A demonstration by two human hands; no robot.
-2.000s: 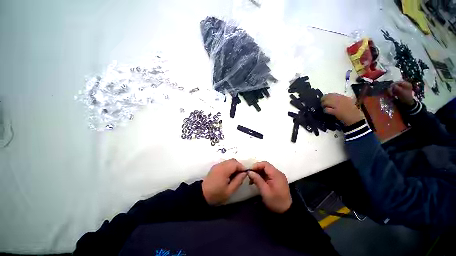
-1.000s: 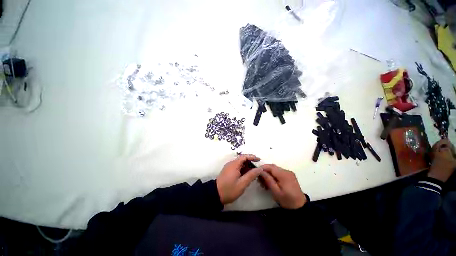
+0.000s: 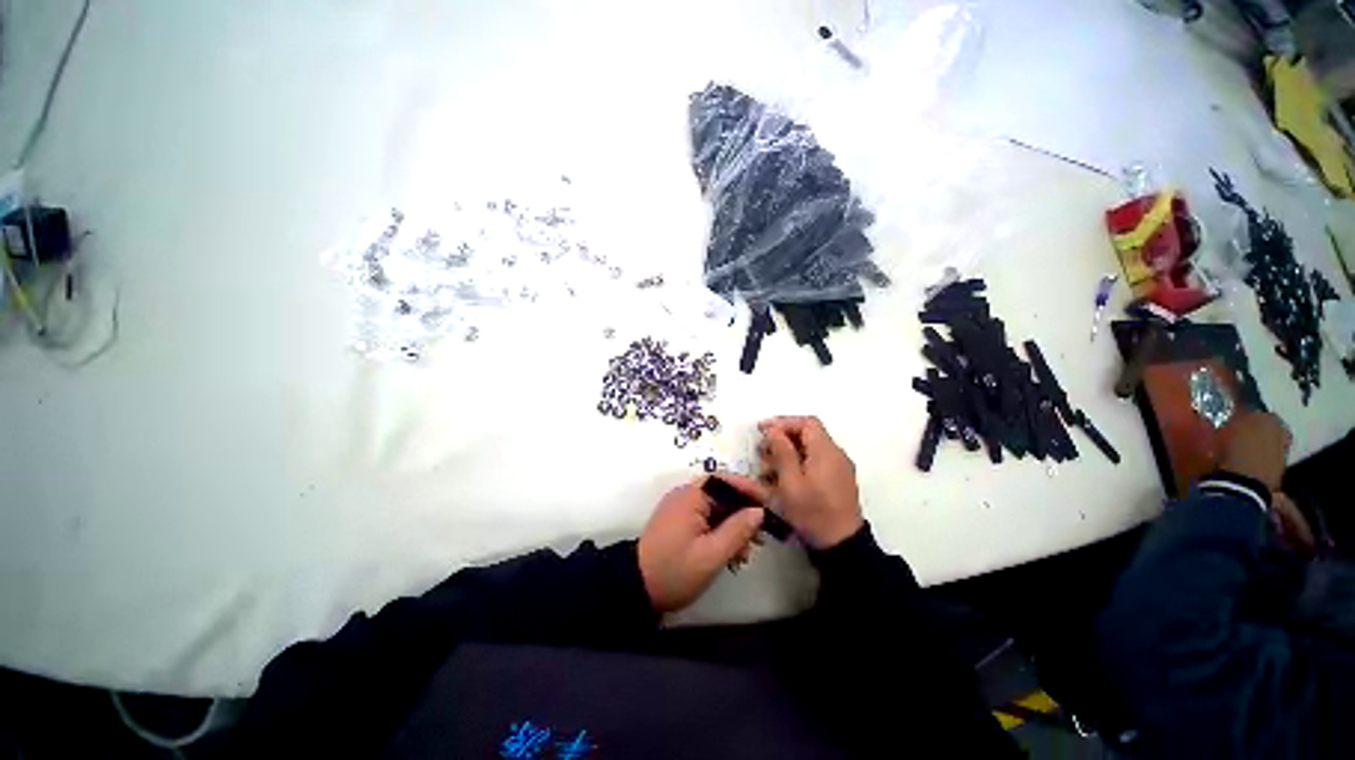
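Note:
My left hand [image 3: 696, 544] holds a short black fabric tab [image 3: 746, 506] near the front edge of the table, with the thumb on top of it. My right hand [image 3: 810, 483] is at the tab's right end, its thumb and index fingertips raised just above it. Whether a small part is between those fingertips is too small to tell. A heap of small dark shiny metal rings [image 3: 658, 389] lies just ahead of my hands. Paler silvery parts [image 3: 473, 256] are scattered wider at the left.
A clear plastic bag of black strips [image 3: 785, 208] lies ahead. A loose pile of black tabs [image 3: 993, 379] is at right. Beyond are a red and yellow packet [image 3: 1158, 250] and an orange-brown board [image 3: 1193, 408], with a neighbour's hand [image 3: 1256, 449] at it. A black adapter [image 3: 36, 233] is far left.
The tab from the table is now in my left hand. My right hand has come up and apart from my left. The neighbour's hand has left the black pile and moved to the board.

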